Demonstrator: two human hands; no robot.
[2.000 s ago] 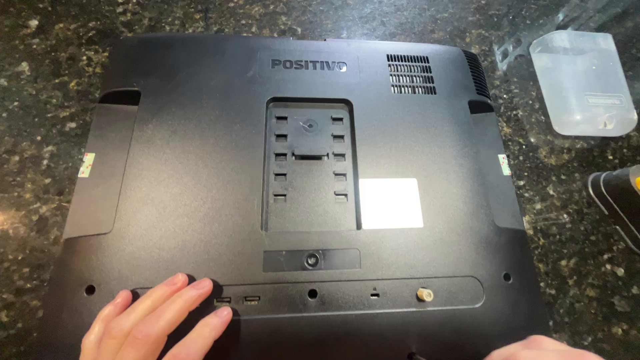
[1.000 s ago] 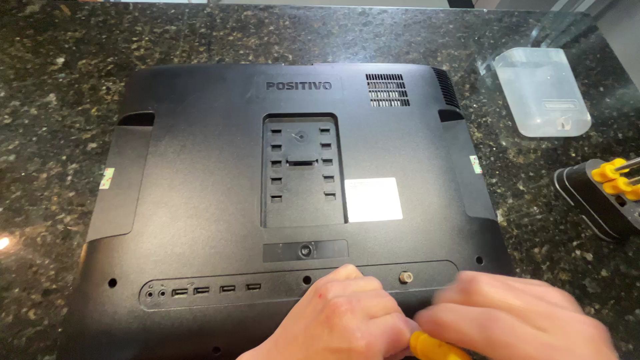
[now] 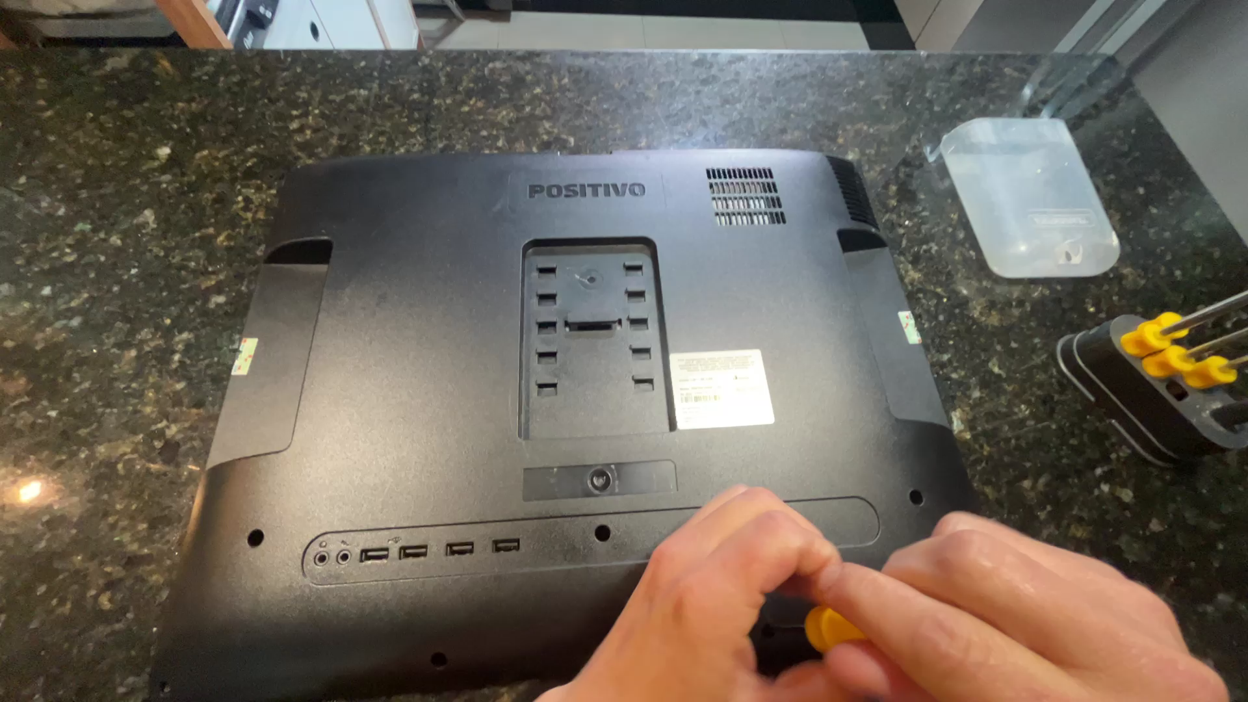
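A black Positivo all-in-one computer (image 3: 429, 390) lies with its back facing up. Over its lower right part is my left hand (image 3: 721, 585), fingers curled together at the thumb of the other hand; whether it pinches something is hidden. My right hand (image 3: 994, 624) grips a yellow-handled screwdriver (image 3: 831, 630), whose shaft is mostly out of sight. Between the hands a dark hole shows in the casing. USB ports (image 3: 413, 552) and two round jacks line the lower left strip, and a screw hole (image 3: 603, 533) sits near the middle.
A black holder (image 3: 1131, 400) with several yellow-collared screwdrivers stands at the right. Behind it, a translucent plastic cover (image 3: 1033, 195) lies on the speckled granite countertop (image 3: 127, 195). The far counter edge runs across the top, with cabinets beyond.
My left hand has left the port strip and come beside my right hand at the lower right. The yellow screwdriver handle, unseen two seconds ago, is now in my right hand. The view has tilted up.
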